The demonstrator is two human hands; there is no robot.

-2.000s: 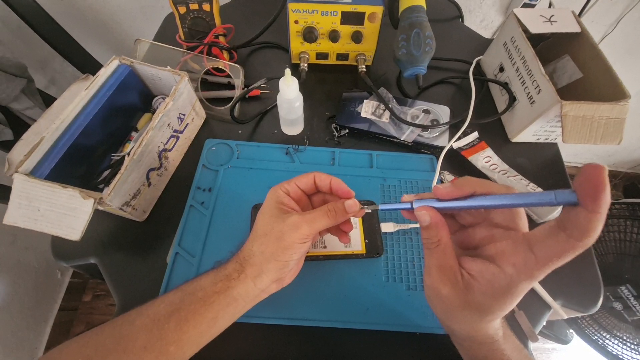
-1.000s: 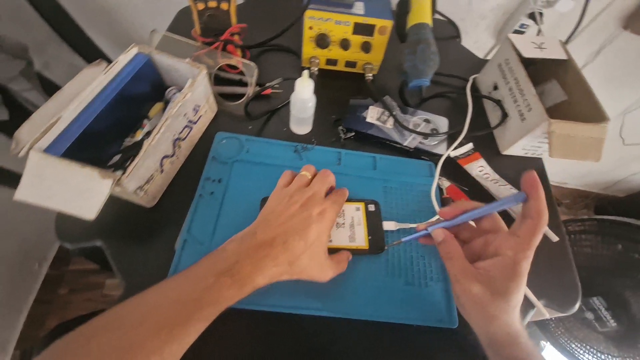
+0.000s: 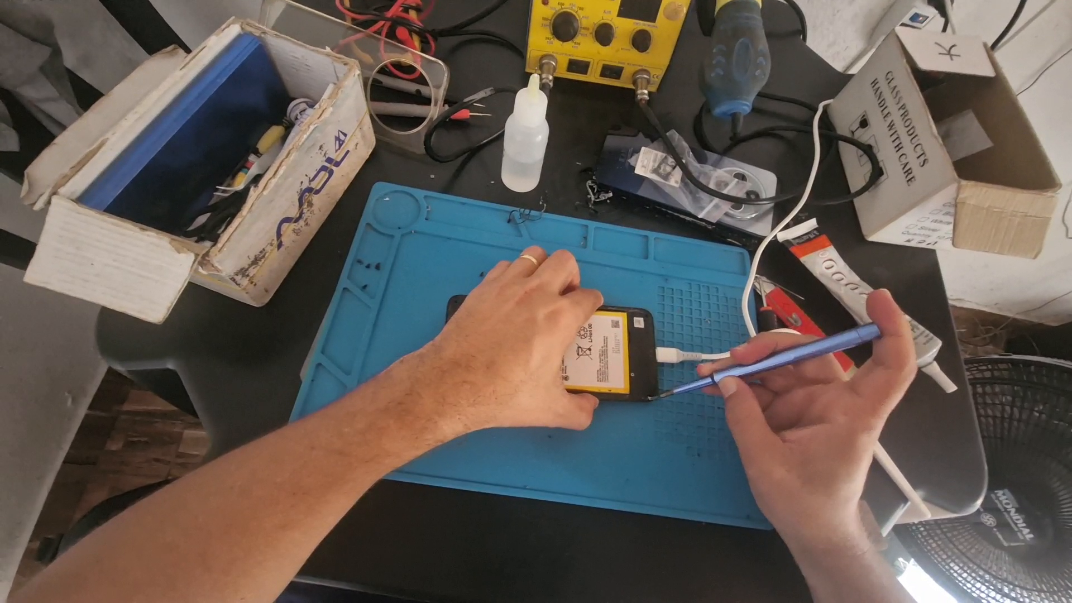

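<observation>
An opened smartphone with its battery (image 3: 599, 352) showing lies on a blue silicone repair mat (image 3: 502, 456). Over the phone's left part is my left hand (image 3: 519, 343), its fingers and thumb gripping the two long edges; that part is hidden. My right hand (image 3: 812, 410) holds a slim blue precision screwdriver (image 3: 787, 356), tilted, with its tip at the phone's lower right corner. A white cable's plug (image 3: 674, 355) meets the phone's right end. Whether a screw is at the tip is too small to tell.
Behind the mat stand a white dropper bottle (image 3: 526, 138) and a yellow soldering station (image 3: 607, 38). A worn tool box (image 3: 289, 184) is at left, a cardboard box (image 3: 904, 159) at right. A glue tube (image 3: 863, 293) and red-handled tool (image 3: 791, 314) lie right of the mat.
My left hand has gone from the screwdriver's tip to the phone. The screwdriver has come down, its tip now at the phone's lower right corner.
</observation>
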